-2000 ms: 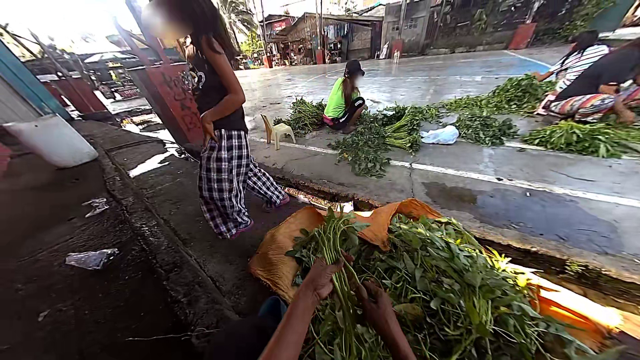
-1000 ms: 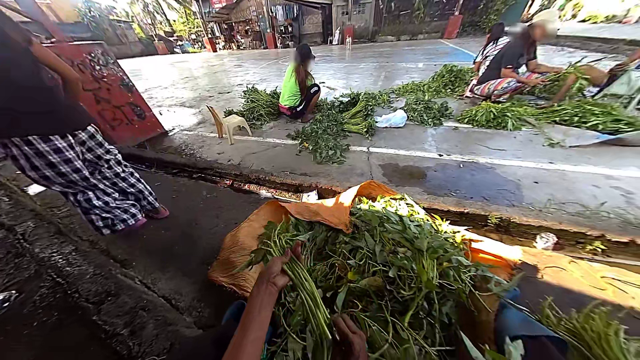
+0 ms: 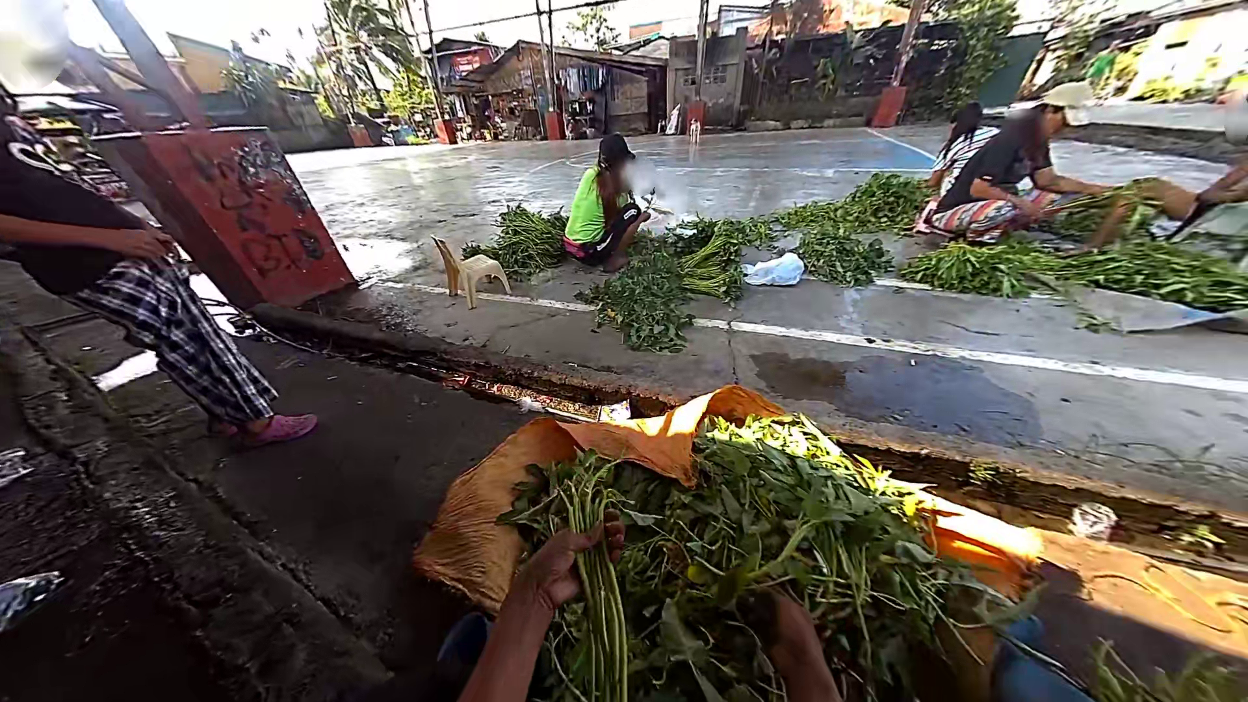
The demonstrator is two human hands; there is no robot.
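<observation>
My left hand is closed around a small bunch of long green stems, with the leafy tops above the thumb. My right hand is down among the loose leafy greens; its fingers are hidden by leaves and shadow. The greens fill an open orange woven sack whose edge is folded back on the far side. Parts of something blue show at both sides below the sack.
A person in plaid trousers stands at left beside a red concrete block. Beyond a gutter, a crouching person, a small plastic chair and a white plastic bag are among piles of greens. Several people sit at right.
The right hand has moved from beside the held stems to the right, into the heap. The left hand still grips stems. The view has swung about.
</observation>
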